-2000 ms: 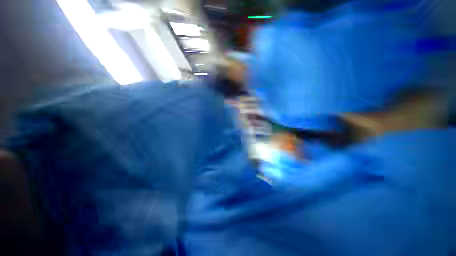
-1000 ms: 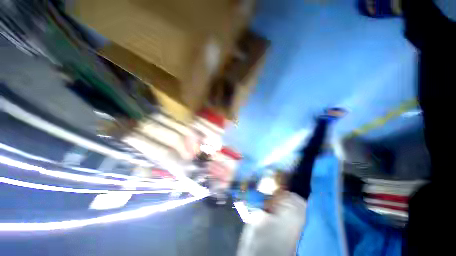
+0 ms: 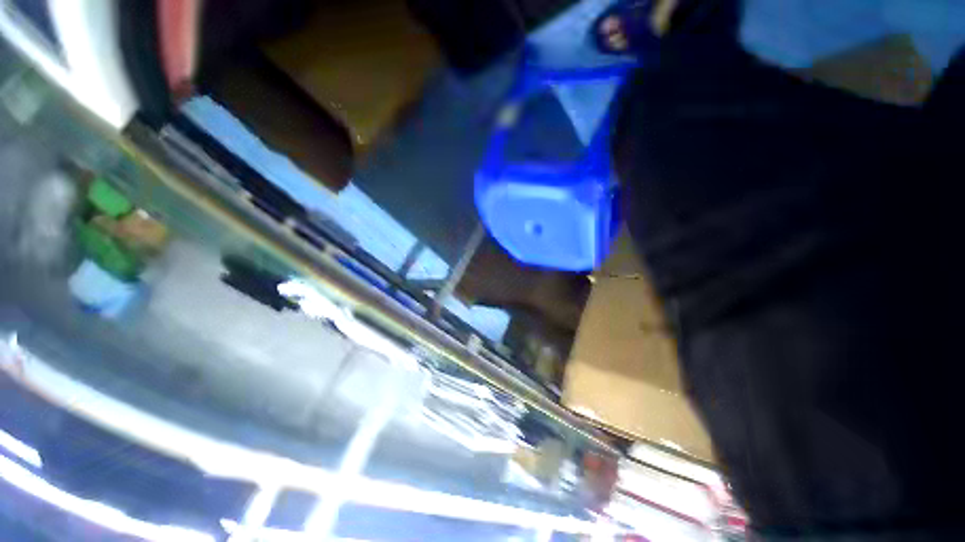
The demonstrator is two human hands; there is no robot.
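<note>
Neither of my hands shows in the picture. The view is tilted and blurred. A blue plastic stool [image 3: 545, 217] stands near the middle, close to dark-clothed legs [image 3: 783, 296] that fill the right side. Whose legs these are I cannot tell. A long bench or line [image 3: 254, 328] runs diagonally from upper left to lower middle, with blurred green, white and dark things on it, too unclear to name.
A brown cardboard box [image 3: 635, 365] stands below the stool in the picture. Another brown box [image 3: 344, 64] is at the upper left. Blue floor [image 3: 815, 26] shows at the top right. Bright light strips cross the lower left.
The view has swung from blurred blue clothing, past boxes and blue floor, to the tilted bench, the blue stool and the dark legs.
</note>
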